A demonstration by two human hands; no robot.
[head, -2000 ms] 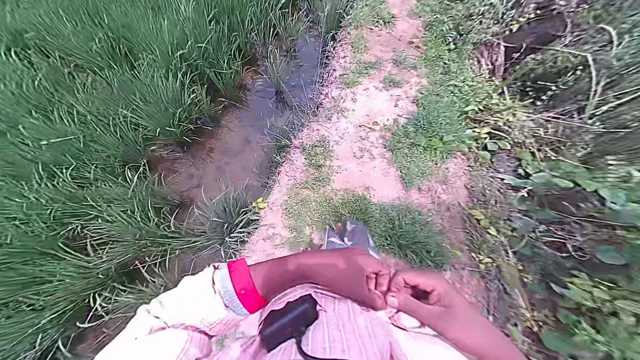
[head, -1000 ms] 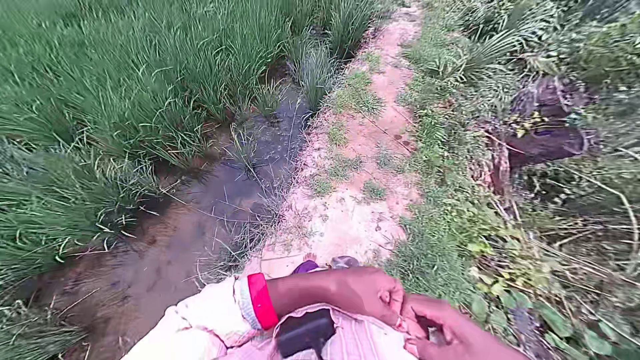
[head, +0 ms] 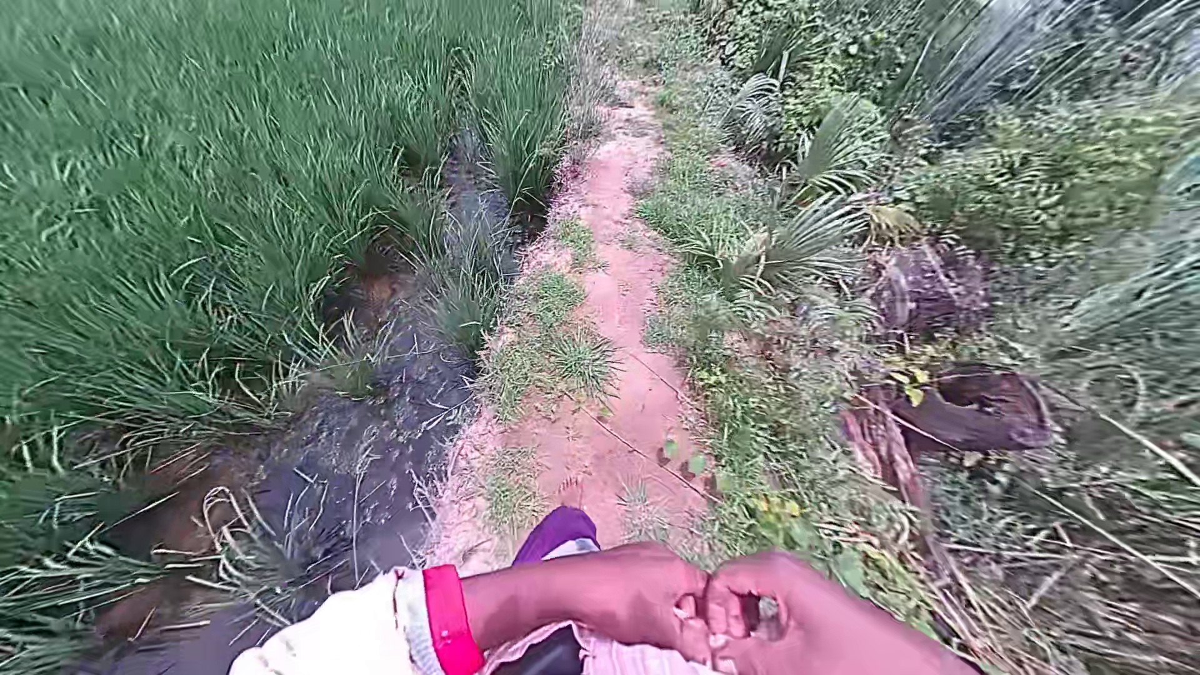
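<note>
Low in the head view, my left hand [head: 656,600] and my right hand [head: 769,609] meet in front of my body, their curled fingers touching. Whether a small thing lies between the fingertips cannot be told. A red band [head: 451,619] circles my left wrist below a pale sleeve [head: 347,633]. Under the left forearm shows a dark object [head: 544,656] against the pink striped shirt, largely hidden. Purple cloth [head: 558,534] at my leg or foot shows just beyond the forearm.
A narrow dirt path [head: 628,281] runs straight ahead with grass tufts [head: 581,361] on it. Muddy water [head: 366,469] and tall green grass-like plants [head: 234,187] border its left. On the right are weeds, fan-shaped leaves [head: 825,244], a weathered stump [head: 980,408] and dry stalks.
The view has moved forward along the path and tilted up. The stump on the right shows more fully than before. Both hands stay together at the body.
</note>
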